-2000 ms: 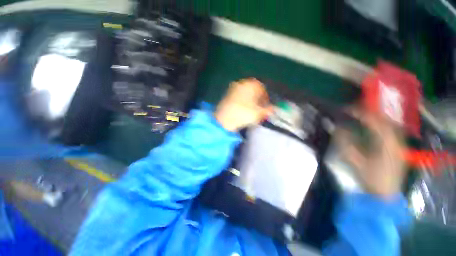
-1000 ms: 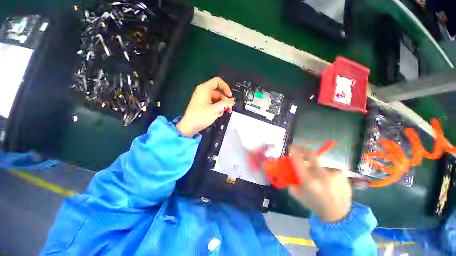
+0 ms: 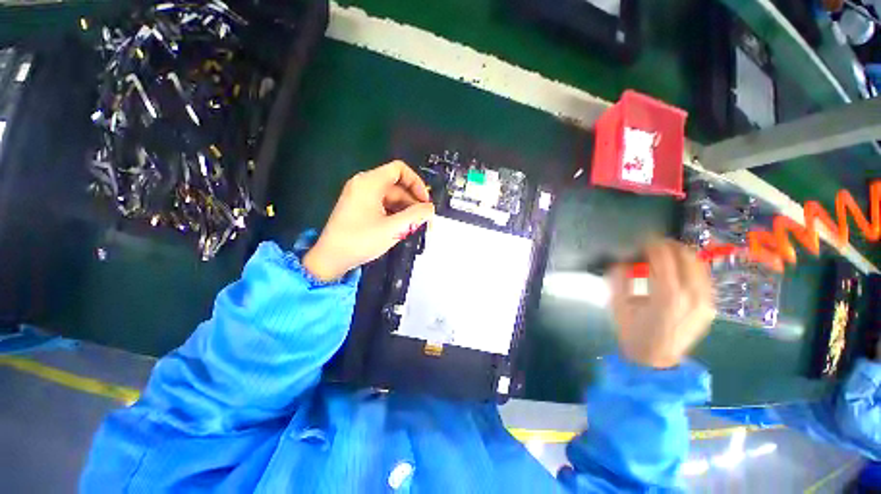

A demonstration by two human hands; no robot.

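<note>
The tablet assembly (image 3: 462, 371) lies in front of me, with a large silver-white rectangle (image 3: 468, 285) in its middle. The mainboard (image 3: 488, 195) with a green patch is at its far end. My left hand (image 3: 367, 224) is at the tablet's upper left corner, thumb and index fingertips together beside the mainboard. Whether they pinch a tiny part cannot be seen. My right hand (image 3: 665, 307), blurred, is right of the tablet, closed around the red-orange air-fed hand tool (image 3: 635, 271), which is mostly hidden by the fingers.
A black parts tray heaped with dark, shiny-ended strips (image 3: 179, 125) is at left. A red bin (image 3: 607, 154) holds white pieces at upper right. A clear blister tray (image 3: 758, 289) and orange coiled hose (image 3: 816, 227) are at right. A whitish strip (image 3: 464, 68) crosses the green surface.
My right hand has moved the red-orange tool from over the white rectangle to the right, off the tablet. My left hand stays at the tablet's upper left corner. The view has shifted.
</note>
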